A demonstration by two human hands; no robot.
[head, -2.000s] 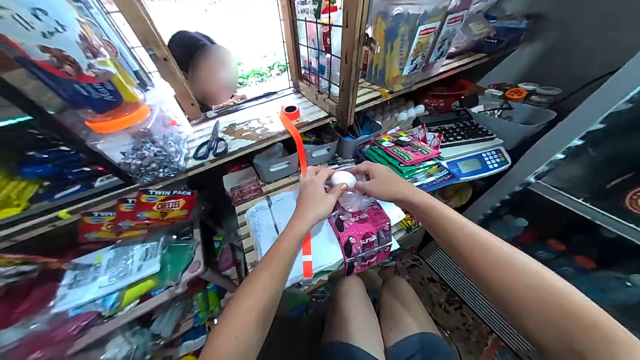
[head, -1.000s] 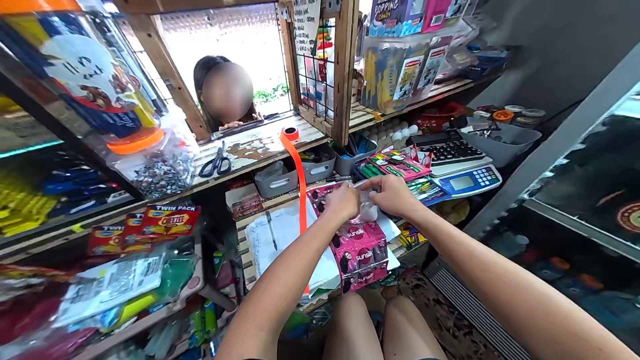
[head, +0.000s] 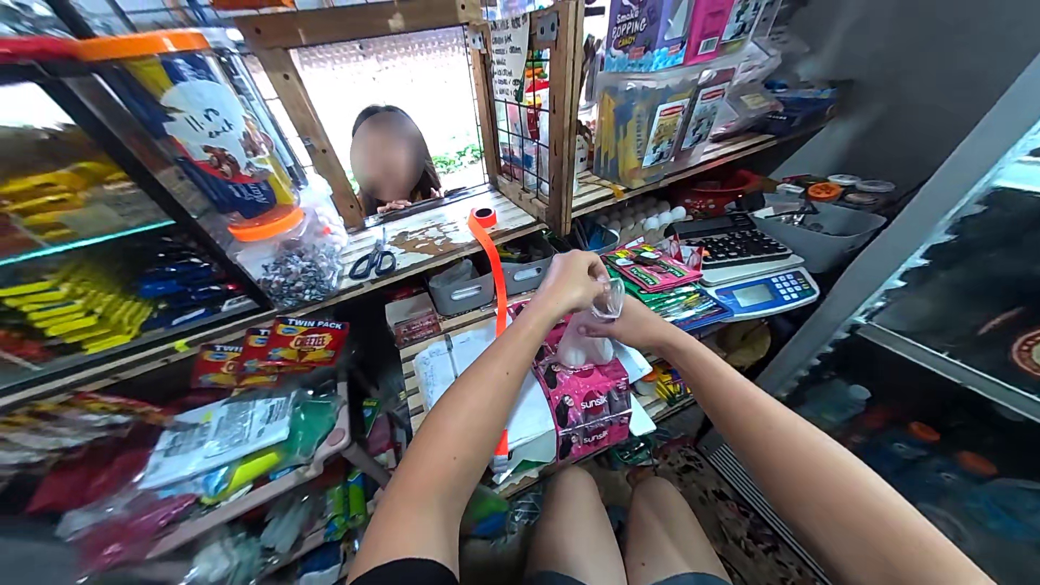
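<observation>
A clear plastic bag point(head: 587, 345) with white eggs in its bottom hangs over a pink strip of shampoo sachets point(head: 593, 406). My left hand point(head: 575, 280) grips the bag's upper part near its mouth. From the right, my right hand point(head: 634, 323) is closed around the bag's neck, its fingertips partly hidden by the plastic. Under the sachets lie white papers point(head: 455, 366) on a slatted wooden surface. A strip of orange tape point(head: 497, 276) runs down from its roll point(head: 483, 216), passing behind my left forearm.
Black-handled scissors point(head: 374, 262) lie on the window ledge, beyond which a person point(head: 396, 154) leans. A grey basket point(head: 463, 288) stands behind the papers. To the right are a blue and white scale point(head: 756, 294), a calculator point(head: 719, 244), candy packs point(head: 650, 268) and a tray of eggs point(head: 650, 218).
Earlier my hands were together around a white egg; now they hold the bag's upper part, with the eggs hanging below. The view has shifted, showing more of the window.
</observation>
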